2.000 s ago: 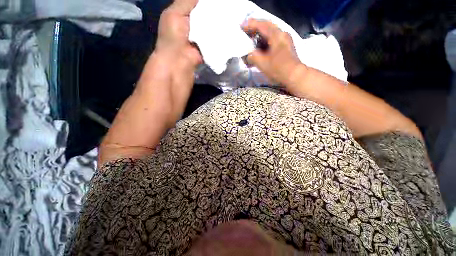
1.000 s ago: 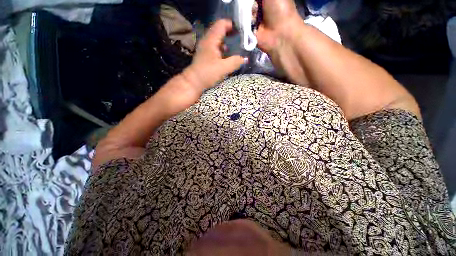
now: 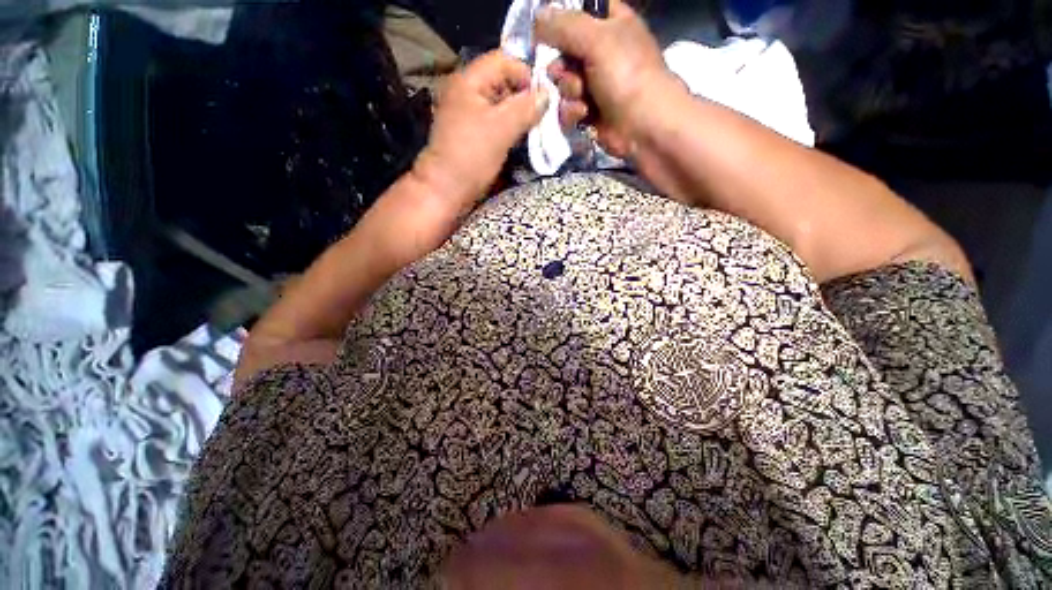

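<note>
A narrow, bunched white knit piece, possibly a sock point(image 3: 550, 141), hangs between my hands at the top centre. My left hand point(image 3: 479, 121) pinches its left side between thumb and fingers. My right hand point(image 3: 606, 69) is closed around its right side. A small dark tool tip point(image 3: 595, 7), possibly snips, shows above the right fingers; its rest is hidden. A separate smooth white piece point(image 3: 750, 87) lies beyond my right forearm. The upper end of the held piece reaches the frame's top edge.
Wrinkled white-grey knit heaps point(image 3: 69, 438) fill the left side. A shiny dark mass, possibly plastic sheeting point(image 3: 265, 127), lies left of my hands, with a tan cloth point(image 3: 418, 48) at its upper right. A blue object point(image 3: 756, 12) shows at the top right. A patterned top covers my lap.
The white piece was spread wide, then folded narrow. My left hand was open beside it a second ago and now pinches it. The piece hangs lower than a second ago.
</note>
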